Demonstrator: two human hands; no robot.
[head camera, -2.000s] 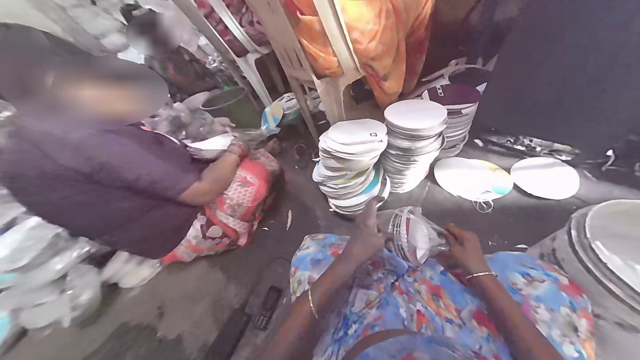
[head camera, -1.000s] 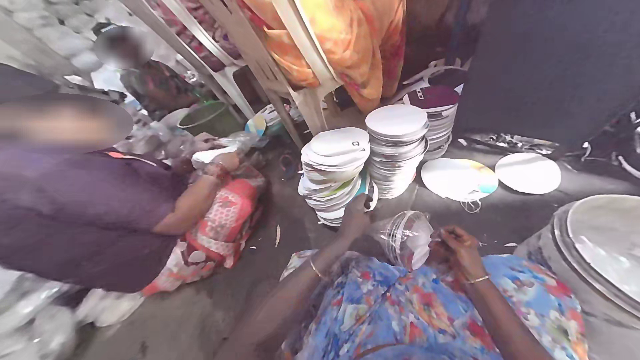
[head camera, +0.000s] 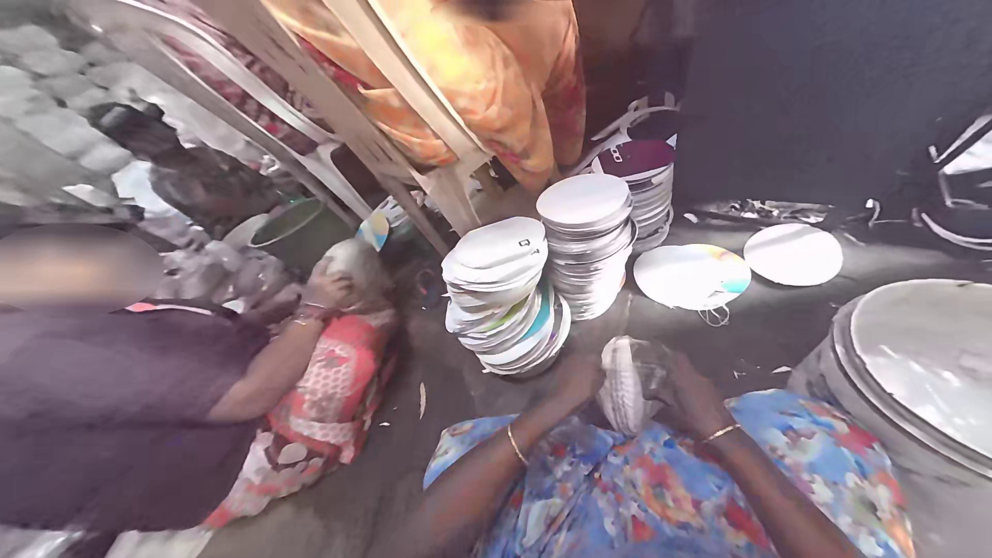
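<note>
Above my lap, a bundle of whitish round pieces (head camera: 626, 385) in clear plastic is held between both hands. My left hand (head camera: 577, 378) grips its left side, the fingers partly hidden behind it. On the right side, my right hand (head camera: 686, 391) closes on the plastic. Just beyond my left hand rises a leaning stack of printed white discs (head camera: 500, 298), and beside it a stack of plain-topped discs (head camera: 585, 248). A third stack with a maroon top disc (head camera: 635, 159) is behind. Two flat discs lie on the floor, one with a coloured edge (head camera: 686, 275) and one plain (head camera: 792, 254).
A large lidded bucket (head camera: 930, 364) stands close on my right. To the left, a person (head camera: 139, 411) in a dark top holds a plastic-wrapped item. Plastic chairs (head camera: 403, 155) are ahead, with a person in orange cloth behind them. A green tub (head camera: 302, 232) is further back.
My left hand has come back from the base of the leaning stack to the bundle. The bundle stood more upright and open a second ago. The person at left has raised their hand with the wrapped item.
</note>
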